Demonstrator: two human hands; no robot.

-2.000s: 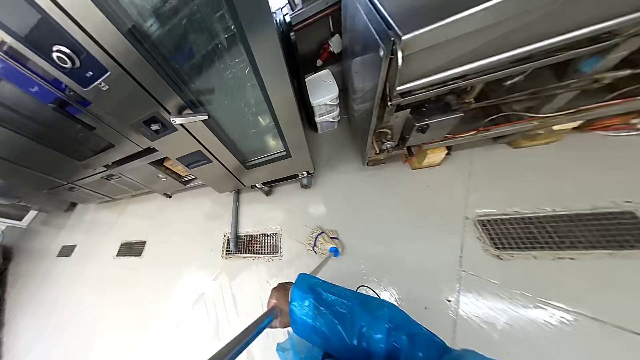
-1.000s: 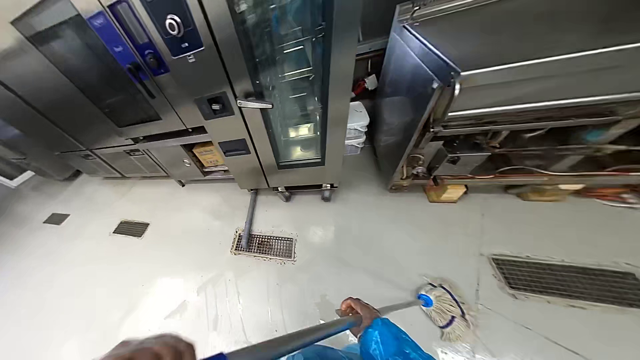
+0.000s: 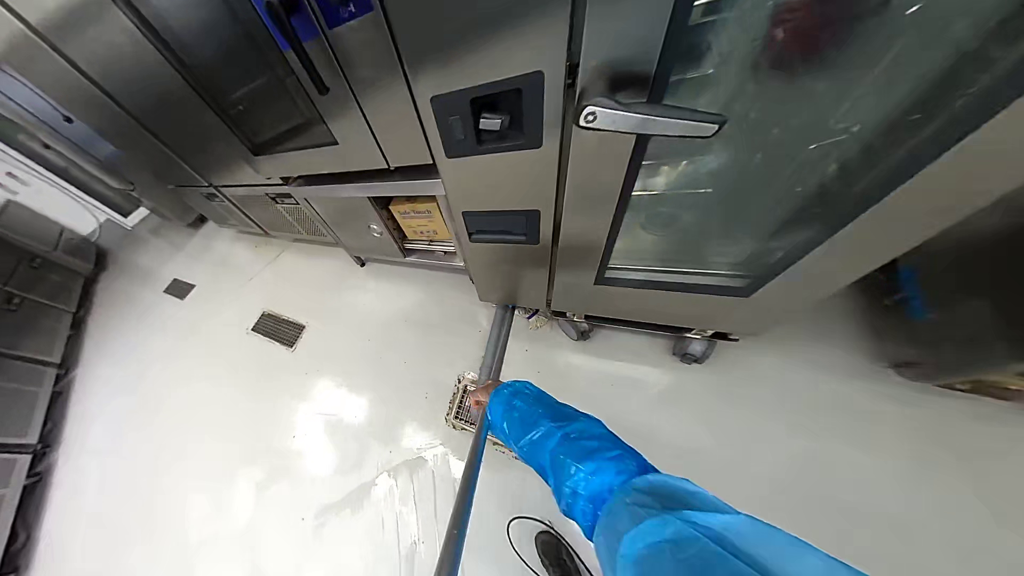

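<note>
My right hand (image 3: 483, 395), below a blue plastic sleeve, is closed around the mop handle (image 3: 466, 488) above a floor drain grate (image 3: 464, 404). The handle runs from the bottom edge up toward the foot of the tall steel oven. Only a few pale strands of the mop head (image 3: 534, 318) show, at the oven's lower edge beside a caster; the rest is hidden. A grey pipe (image 3: 498, 344) also stands near there and lines up with the handle. My left hand is out of the frame.
The glass-doored oven (image 3: 520, 272) stands on casters (image 3: 694, 350). Its door handle (image 3: 650, 120) sticks out. A cardboard box (image 3: 420, 218) sits in a low steel cabinet. Another drain grate (image 3: 278, 329) lies to the left. A black cord (image 3: 522, 518) loops around a dark shoe (image 3: 555, 552) on the wet floor.
The mop head has gone from the open floor on the right to the oven's foot, mostly out of sight. My left hand has left the view. The view has swung closer to the oven.
</note>
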